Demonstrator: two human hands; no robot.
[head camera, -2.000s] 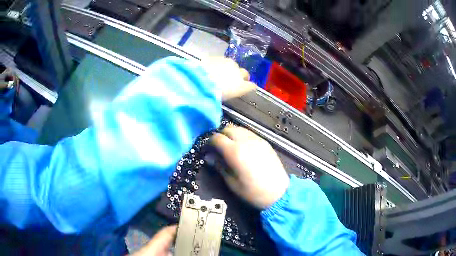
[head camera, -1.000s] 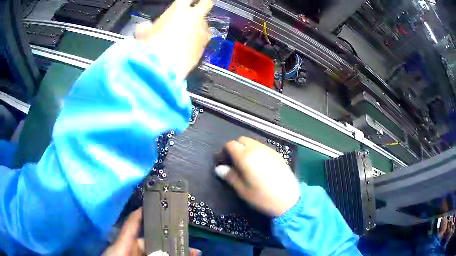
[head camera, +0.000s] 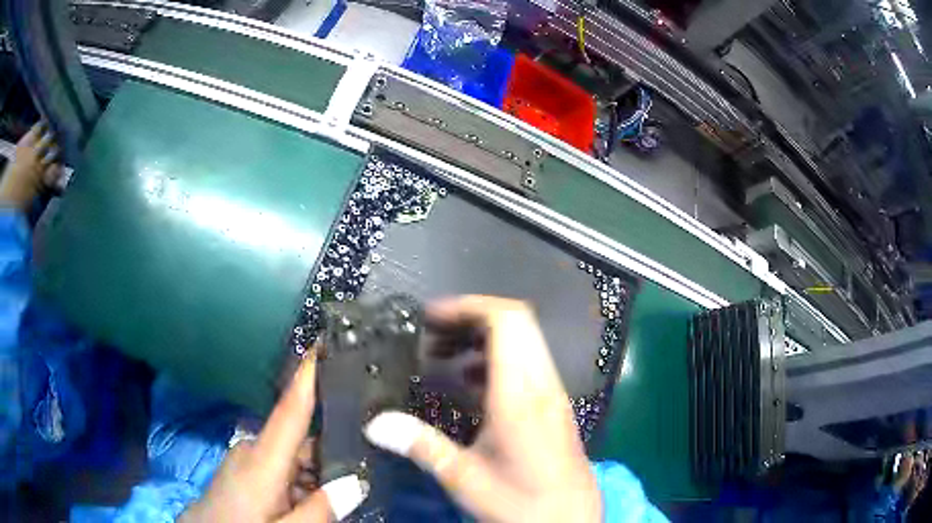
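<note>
My left hand (head camera: 271, 455) holds a long dark plate (head camera: 370, 383) upright at the lower middle, with its white-capped thumb on the face. My right hand (head camera: 516, 409) is over the plate's right side, its white-capped thumb at the face and its fingers blurred near the top right edge. Whether they grip the plate or a nut cannot be told. Behind lies a black tray (head camera: 491, 250) with small silver nuts (head camera: 353, 245) heaped along its left, right and near sides, and a small pale scrap (head camera: 417, 209) in its upper left corner.
A stack of ribbed dark plates (head camera: 731, 393) stands at right beside a grey arm (head camera: 869, 378). Beyond the tray runs a green conveyor (head camera: 623, 220) carrying a plate (head camera: 450, 133). Blue (head camera: 465, 66) and red (head camera: 552, 97) bins are behind it. Another person's hand (head camera: 31, 169) is at far left.
The other person's blue-sleeved arm, which reached across from the left, is gone from the tray and conveyor. My right hand has moved from over the tray to the held plate.
</note>
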